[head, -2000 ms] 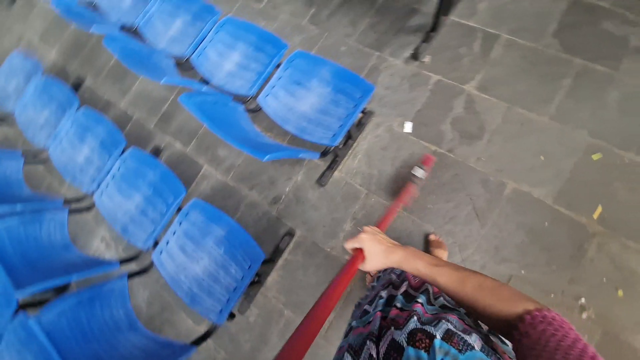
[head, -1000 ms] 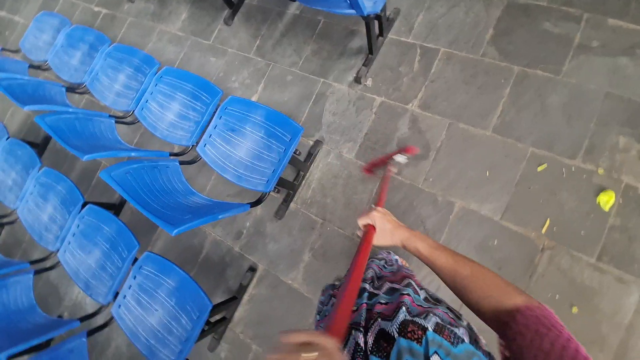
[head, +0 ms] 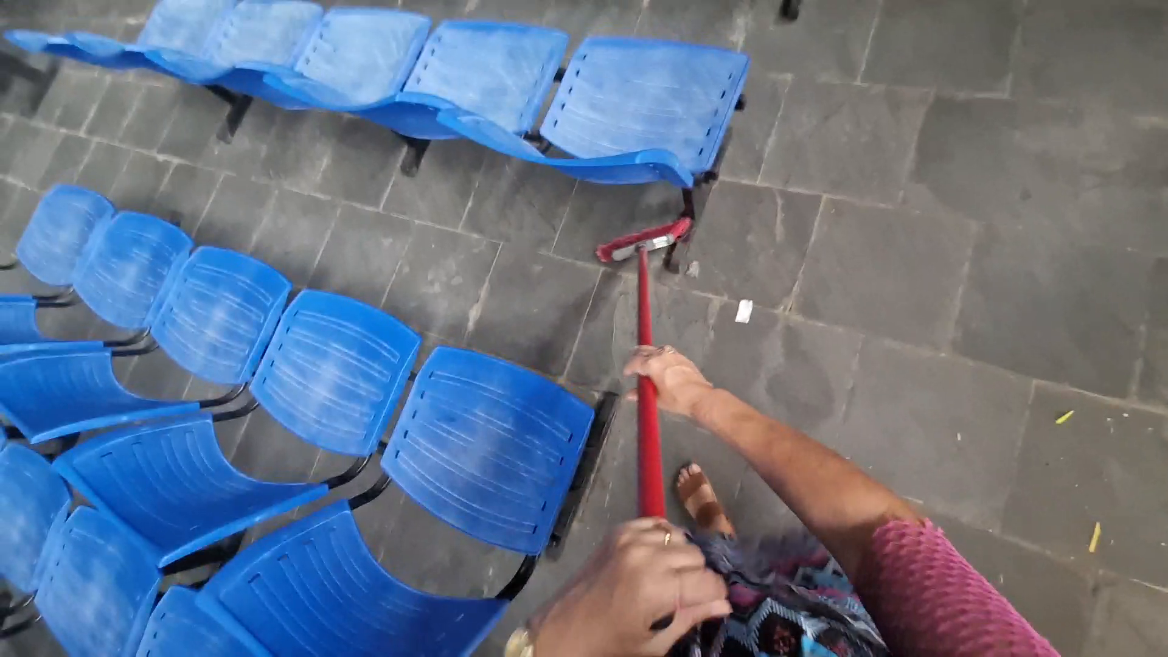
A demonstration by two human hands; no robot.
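A broom with a red handle (head: 649, 447) reaches away from me over the grey tiled floor. Its red head (head: 642, 241) is at the end leg of the far row of blue chairs; whether it touches the leg I cannot tell. My right hand (head: 671, 379) grips the handle partway down. Closer to me, my left hand (head: 639, 584), with a ring on one finger, is closed around the upper handle. A small white scrap (head: 744, 311) lies on the floor to the right of the broom head.
Blue plastic chairs (head: 648, 105) form a far row. Nearer blue chairs (head: 493, 447) stand on my left, with a black foot bar (head: 584, 470) at the row's end. Yellow-green bits (head: 1094, 537) are on the tiles at right. My sandalled foot (head: 701, 497) is below my right forearm.
The view has shifted. The broom head is now beside a chair row's end leg; a second ago it was over open tiles. My left hand shows more fully on the handle.
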